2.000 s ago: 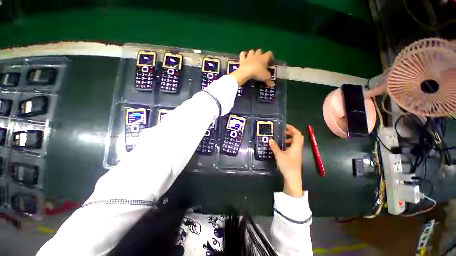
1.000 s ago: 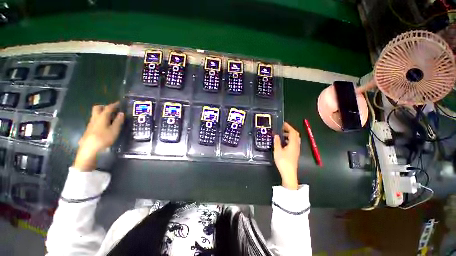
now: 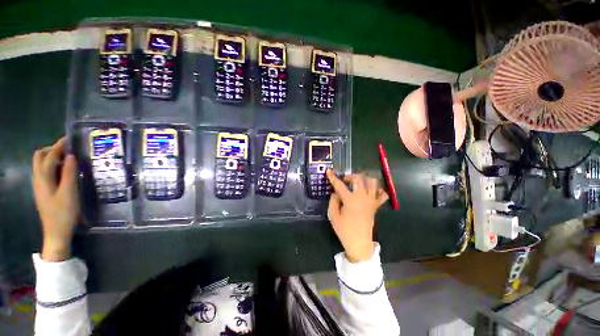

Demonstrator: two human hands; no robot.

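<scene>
A clear plastic phone tray (image 3: 197, 118) holds two rows of black keypad phones, face up with yellow-gold screen surrounds. The phone at the near right (image 3: 320, 172) has a dark screen; the other screens are lit. My right hand (image 3: 355, 209) is at that phone, its index fingertip on or just above the keypad near the centre key. My left hand (image 3: 58, 193) is at the tray's left edge, with the fingertips at the rim; whether it grips the rim is unclear.
A red pen (image 3: 388, 177) lies right of the tray. Beyond it are a pink fan (image 3: 551, 90), a dark smartphone (image 3: 439, 120) on its base, a small black block (image 3: 447, 193) and a white power strip (image 3: 485, 197) with tangled cables. The green belt (image 3: 263, 20) runs along the far side.
My left hand has gone from the far-right phones to the tray's left edge. My right hand has moved from the tray's right edge onto the dark-screened phone. The whole view has shifted.
</scene>
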